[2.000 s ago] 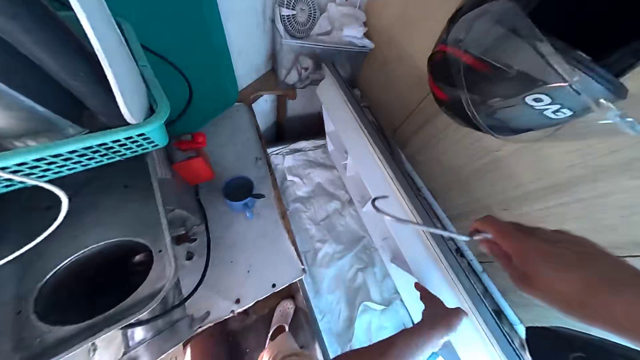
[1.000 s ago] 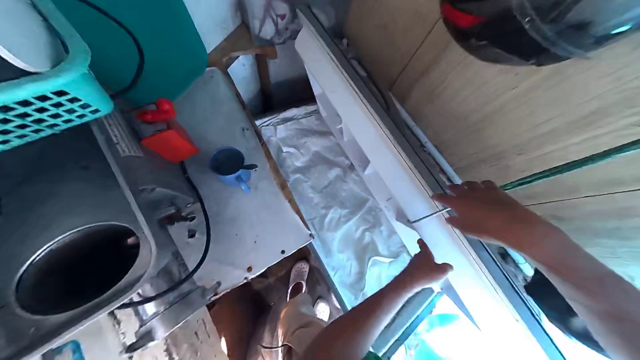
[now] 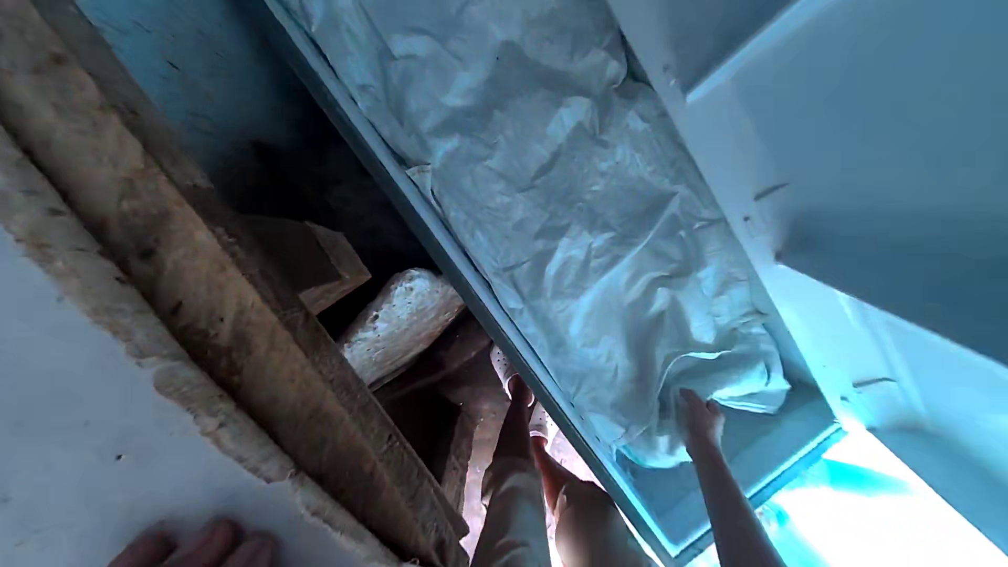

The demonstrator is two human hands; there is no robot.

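Note:
A crumpled whitish cloth (image 3: 567,236) lies along the inside of a long, light-coloured open box (image 3: 776,465), its near end folded back on itself. At that fold is my right hand (image 3: 701,417), with fingers and thumb closed on the cloth's edge. Only the fingertips of my left hand (image 3: 197,547) show, at the bottom left. They rest on a white tabletop (image 3: 118,425), slightly apart, with nothing seen in them; the palm is out of view.
The tabletop has a rough, chipped edge, with a worn wooden beam (image 3: 213,291) under it. Between beam and box lie a pale block (image 3: 405,323) and a wooden block end (image 3: 335,264) in shadow. My legs (image 3: 512,496) stand below. A white panel (image 3: 866,181) rises at the right.
The view has swung down, closer to the box. My right hand, earlier holding a metal hook at the white panel, is now at the cloth; the hook is out of sight. My left hand has left the panel.

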